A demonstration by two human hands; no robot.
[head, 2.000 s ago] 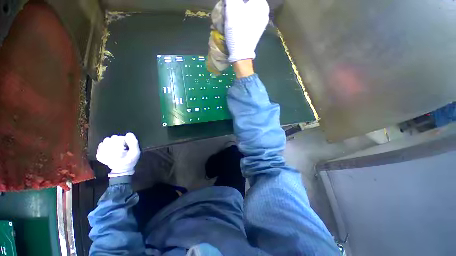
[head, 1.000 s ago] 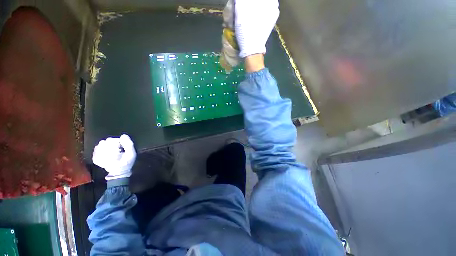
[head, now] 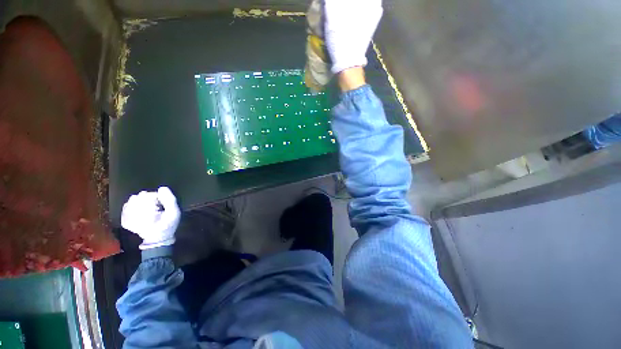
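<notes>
A green circuit board (head: 272,119) with rows of small white marks lies on the dark green work surface (head: 160,136). My right hand (head: 351,31), in a white knit glove, is closed on a grey-yellow wrapped tool (head: 316,58) at the top of the view. The tool's lower end is over the board's upper right part; my hand and sleeve cover the board's right end. My left hand (head: 151,217), gloved in white, is curled at the surface's front left edge. A small dark spot shows in its curl; I cannot tell if it is a held thing or a gap.
A stained red sheet (head: 51,150) hangs at the left. Below it are a green conveyor (head: 51,294), its pale metal rail (head: 86,307) and part of another board (head: 11,335). A cloudy panel (head: 504,82) stands at the right, with a grey-blue panel (head: 538,266) at the lower right.
My right hand with the wrapped tool has moved right relative to the board. My left hand stays curled near the front left edge. The whole view has shifted slightly.
</notes>
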